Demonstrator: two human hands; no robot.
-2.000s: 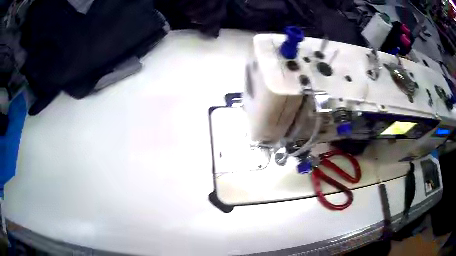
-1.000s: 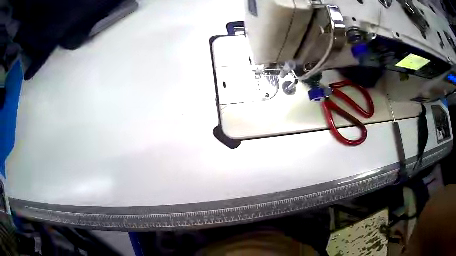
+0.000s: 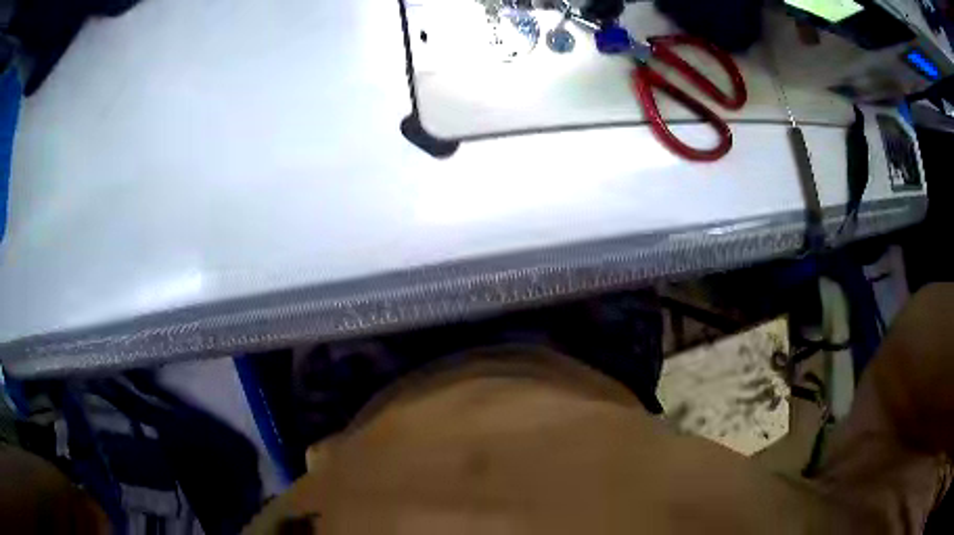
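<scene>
Neither of my hands can be made out. Brown, blurred shapes, which look like my clothing or arms, fill the bottom middle and both lower corners. The red-handled scissors lie on the machine bed, their handles over its front edge. The presser foot and needle area is bright and overexposed at the top edge. The lower part of the machine with its lit screen shows at the upper right.
The white table has a grey measuring tape along its front edge. Dark cloth lies at the upper left. Narrow dark strips hang at the right edge. A speckled pale plate is below the table.
The view has tipped down, so the machine head has mostly left the top and the lap area has come in. The scissors lie as before. Nothing is seen taken hold of.
</scene>
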